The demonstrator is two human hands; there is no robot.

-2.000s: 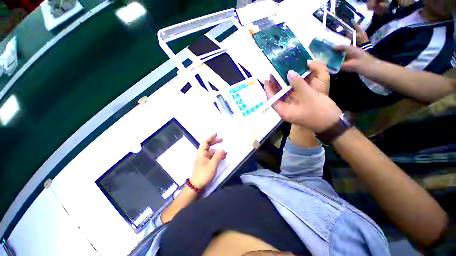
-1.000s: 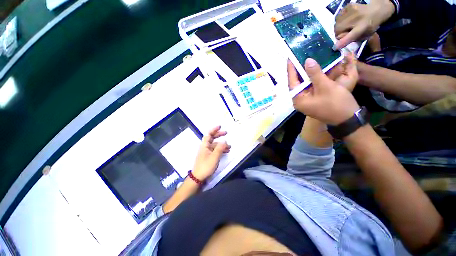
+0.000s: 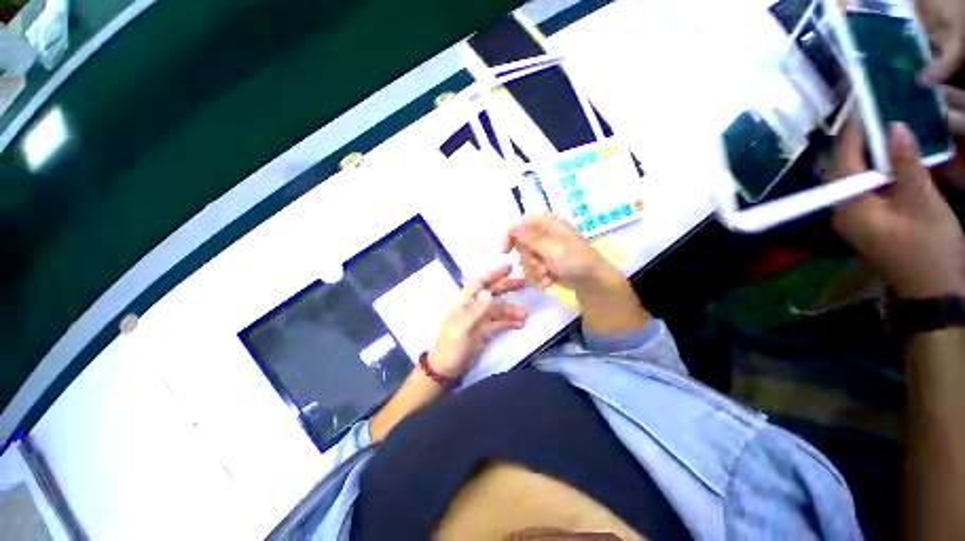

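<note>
The black two-part jig (image 3: 328,359) lies flat on the bench, with a white rectangle (image 3: 418,304) in its right part. My left hand (image 3: 476,320), with a red bracelet, is over the bench at the jig's right edge, fingers apart. My right hand (image 3: 559,257) is just beyond and right of it, fingers slightly curled and apart. I see nothing held in either hand. A calculator half (image 3: 598,190) with blue keys lies beyond my right hand. Black sheets (image 3: 556,106) lie behind it, with thin white frames partly over them.
At the right, another person's hand with a dark wristband (image 3: 905,217) holds a white-framed unit with a green board (image 3: 899,79). A second dark green piece (image 3: 757,156) is beside it, blurred. The green conveyor (image 3: 212,106) runs along the far side. Yellow paper (image 3: 619,254) lies near the bench edge.
The other person's hand and the unit have moved right, away from the bench pieces. My right hand, mostly hidden behind that person's hand before, is now beside my left. The view has shifted.
</note>
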